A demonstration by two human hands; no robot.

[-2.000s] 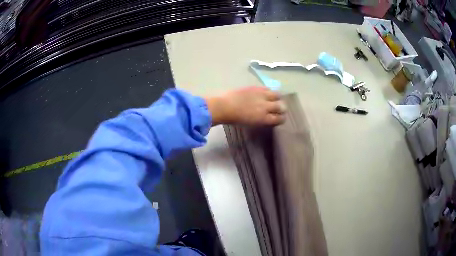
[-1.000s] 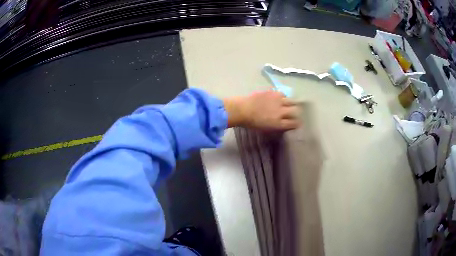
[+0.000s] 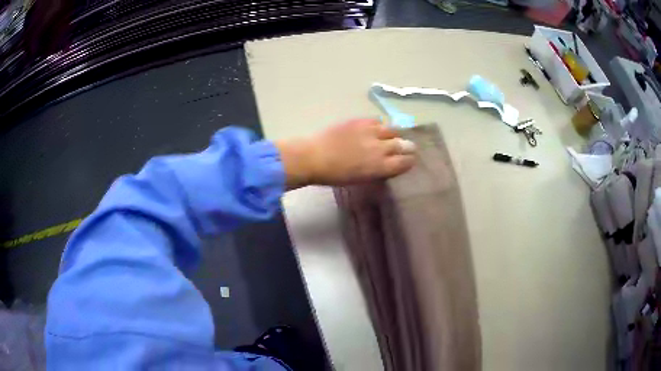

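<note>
A taupe pleated fabric panel (image 3: pixel 435 239) lies lengthwise on the cream table (image 3: pixel 536 239), its narrow folds running down past the bottom edge of the picture. My left hand (image 3: pixel 359 153), in a blue sleeve, is at the far end of the panel. Its fingers are curled onto the cloth, with a pale wrap on one finger. The fingertips' hold on the folds is partly hidden and slightly blurred. My right hand is not in view.
A label strip (image 3: pixel 424 93) with light-blue ends lies beyond the panel. A black pen (image 3: pixel 515 160), metal clips (image 3: pixel 528 132) and a white tray (image 3: pixel 569 65) are at the right. Stacked bundles (image 3: pixel 616 210) line the right edge. Dark metal racks (image 3: pixel 181 36) stand behind left.
The camera view has shifted slightly. My left hand stays at the panel's far end, and the top fold there lies wider and flatter to the right.
</note>
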